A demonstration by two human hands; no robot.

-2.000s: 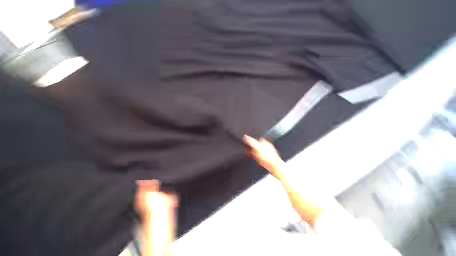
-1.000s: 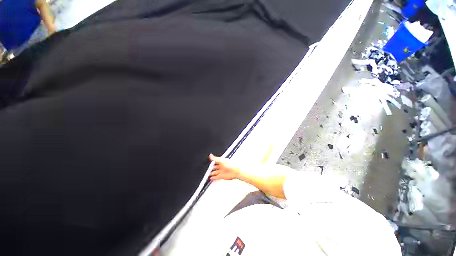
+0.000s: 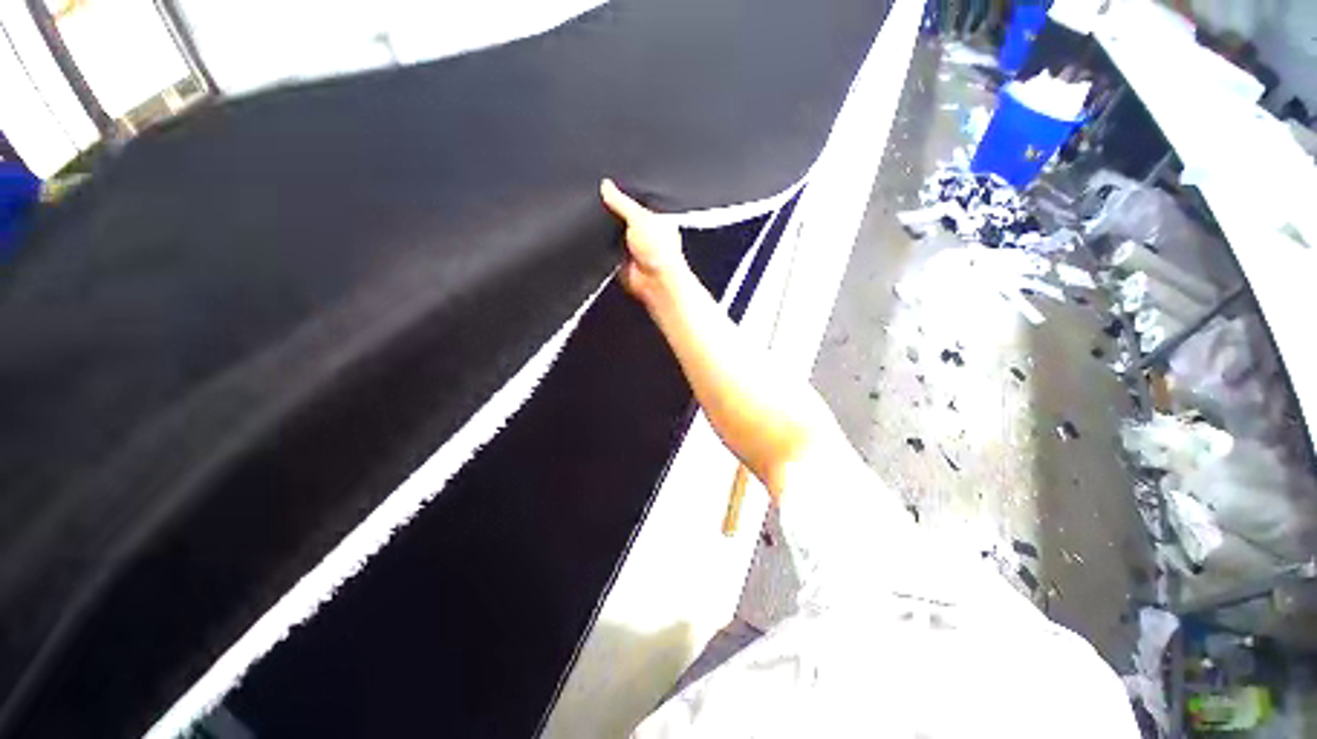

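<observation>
A wide sheet of black fabric (image 3: 361,246) covers most of the table. My right hand (image 3: 646,253) reaches forward and grips the sheet at its whitish fuzzy selvedge (image 3: 419,491), holding that edge up and inward from the table side. The selvedge runs from the hand down to the lower left, and from the hand to the table edge at the upper right. The flat black lay (image 3: 506,606) shows below the lifted sheet. My left hand is not in view.
The white table border (image 3: 650,578) runs along the right side of the cloth. A brown stick-like object (image 3: 735,501) is by the border. Scraps lie on the grey floor (image 3: 968,433). A blue bin (image 3: 1018,137) stands at the upper right; wrapped bundles (image 3: 1228,390) line the right.
The right hand has moved forward and inward, drawing the selvedge off the table edge and uncovering the lay. The left hand, seen two seconds ago, is out of view. The far person is mostly out of view.
</observation>
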